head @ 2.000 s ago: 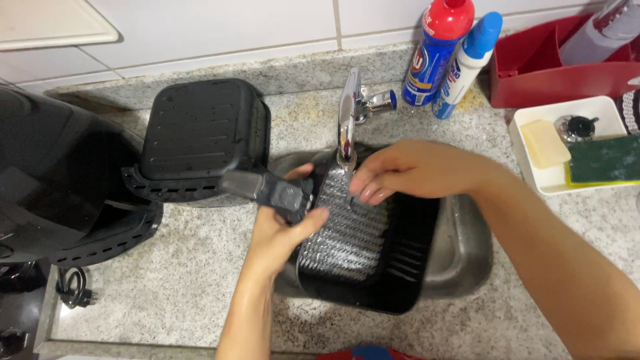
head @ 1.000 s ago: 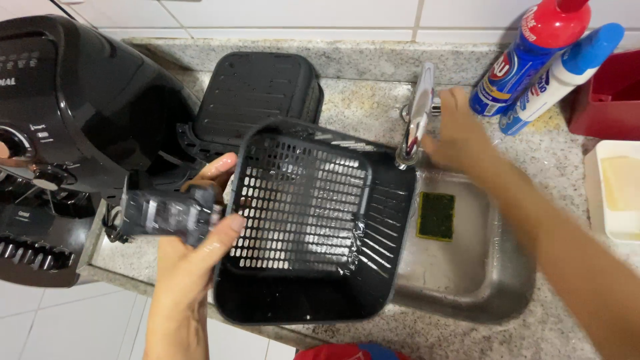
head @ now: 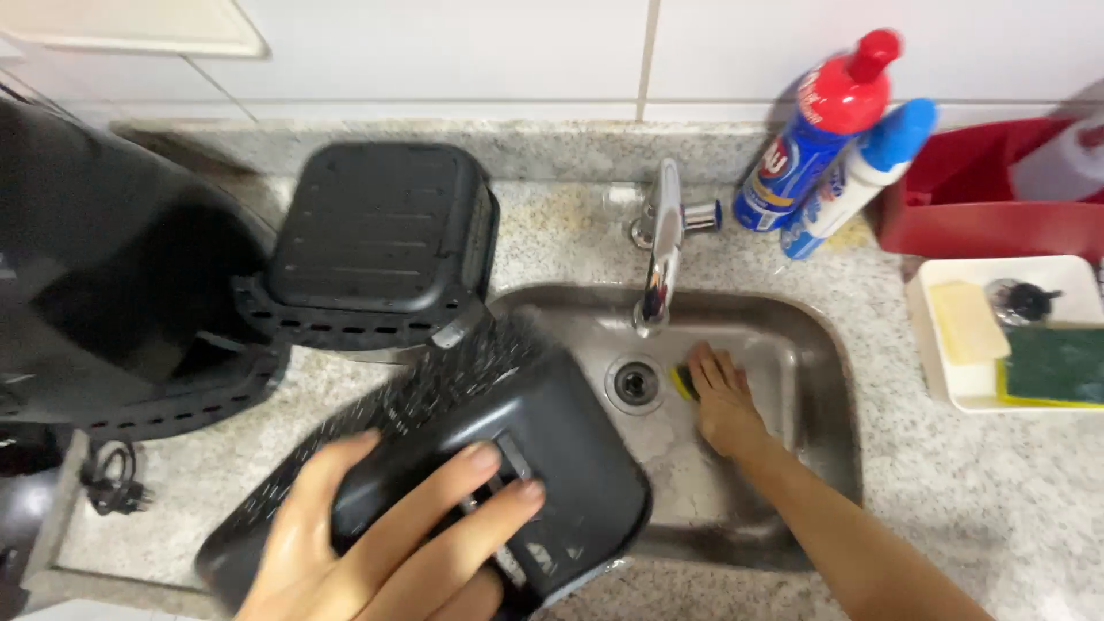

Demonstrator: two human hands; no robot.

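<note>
My left hand (head: pixel 405 526) grips a wet black air fryer basket (head: pixel 561 431), tilted over the left edge of the stainless steel sink (head: pixel 819 379). Its handle is not visible. My right hand (head: pixel 724 397) reaches into the sink, its fingers over a green and yellow sponge (head: pixel 684 382) that is mostly hidden under them. Left of that hand is the drain (head: pixel 636 382). The chrome faucet (head: pixel 662 250) stands behind the basin, with no water stream visible. A black air fryer drawer (head: pixel 371 228) rests upside down on the counter to the left.
The black air fryer body (head: pixel 112 259) stands far left, near a power plug (head: pixel 116 492). Behind the sink at right are a blue bottle with red cap (head: pixel 793 147) and a white bottle with blue cap (head: pixel 854 190). A red caddy (head: pixel 992 224) and a white tray (head: pixel 936 379) sit farther right.
The basket has turned over and its handle no longer shows. My right hand has moved from the faucet down to the sponge in the sink, which lay uncovered one second ago.
</note>
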